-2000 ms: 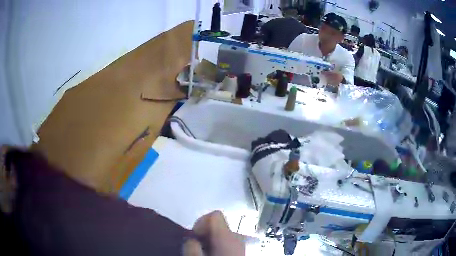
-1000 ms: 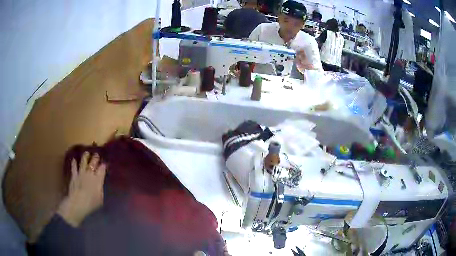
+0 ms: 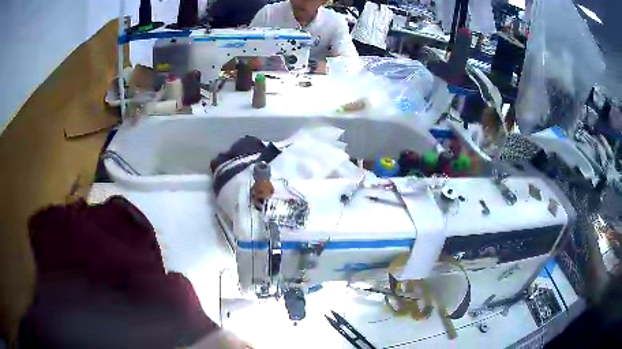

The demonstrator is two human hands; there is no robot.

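Dark maroon cloth (image 3: pixel 102 259) lies bunched left of the sewing machine (image 3: pixel 341 225), its lower part blurred and cut off by the bottom edge. A blurred skin-toned patch, seemingly my left hand (image 3: pixel 230 339), shows at the cloth's right end on the bottom edge; its fingers and grip cannot be made out. My right hand is not visible; a dark shape, possibly a sleeve, fills the lower right corner. The presser foot and needle area (image 3: pixel 269 290) is brightly lit, with the cloth to its left. Black thread snips (image 3: pixel 351 330) lie on the machine bed.
Yellow-handled scissors (image 3: pixel 409 293) lie under the machine arm. A white strip (image 3: pixel 423 238) drapes over the head. Behind is a trough (image 3: pixel 184 143) with striped white fabric (image 3: pixel 239 163) and coloured cones (image 3: pixel 426 162). Brown paper (image 3: pixel 41 143) lines the left wall. A person (image 3: pixel 307 31) sits opposite.
The view has swung right, showing more of the machine's right end. My left hand, earlier spread on top of the maroon cloth, no longer shows there. The cloth sits bunched lower left.
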